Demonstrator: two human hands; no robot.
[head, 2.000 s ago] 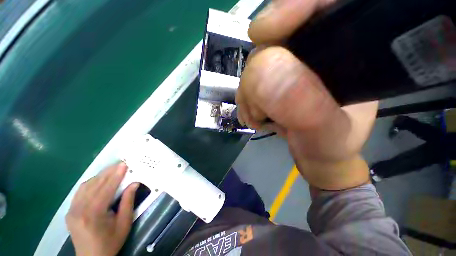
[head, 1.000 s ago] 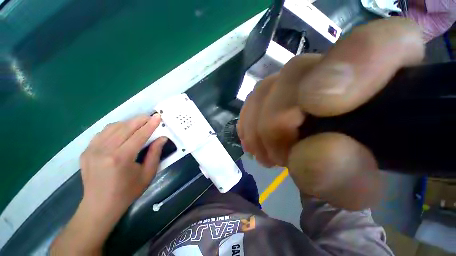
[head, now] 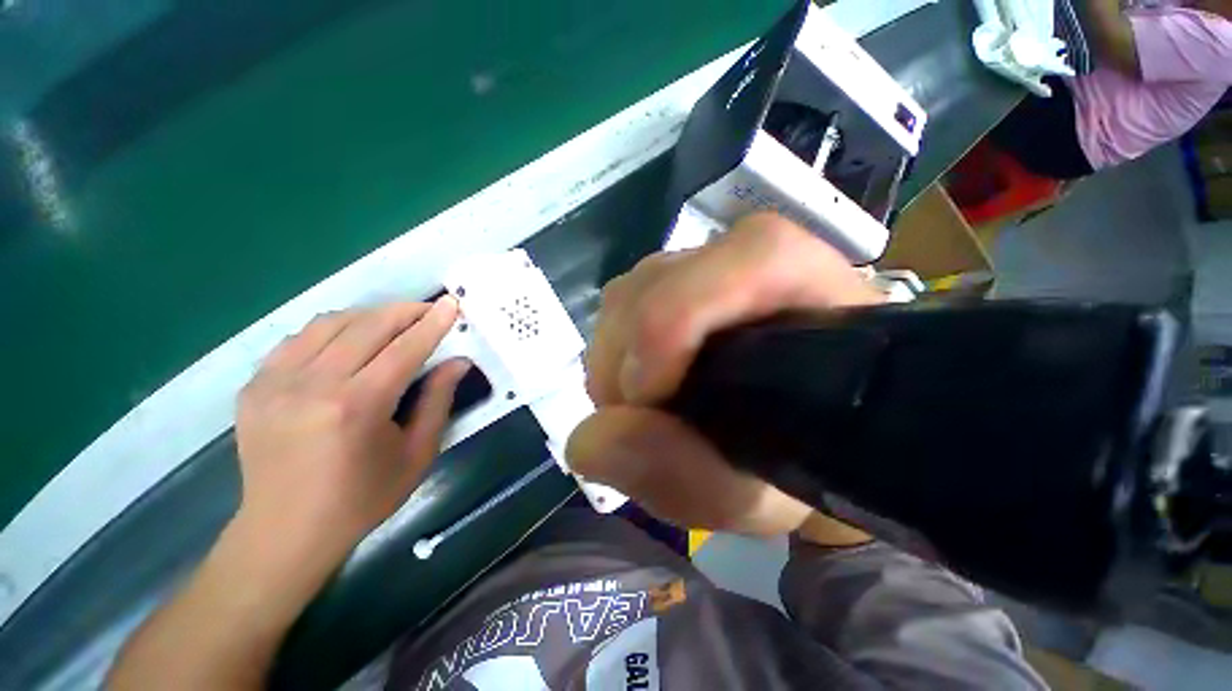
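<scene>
A white plastic housing (head: 520,319) with a dotted grille, small screw holes and a loop handle lies on the dark metal edge beside the green belt. My left hand (head: 354,392) holds its loop handle, fingers on top and thumb at the opening. My right hand (head: 716,365) is closed around a thick black electric screwdriver (head: 932,432), over the housing's right end. The driver bit and the part of the housing under this hand are hidden. A thin pale lead (head: 486,508) with a round end sticks out beside the housing.
The white and black screw feeder (head: 817,203) stands beyond my right hand. The green belt (head: 243,149) and its white rail (head: 338,281) run along the far side. Another person in a pink top (head: 1173,84) is at upper right, near white housings (head: 1020,43). A brown carton (head: 939,232) is behind the feeder.
My right hand and the screwdriver have moved from the feeder to the housing. The view has turned, showing more of the feeder and the other person. My left hand keeps its hold.
</scene>
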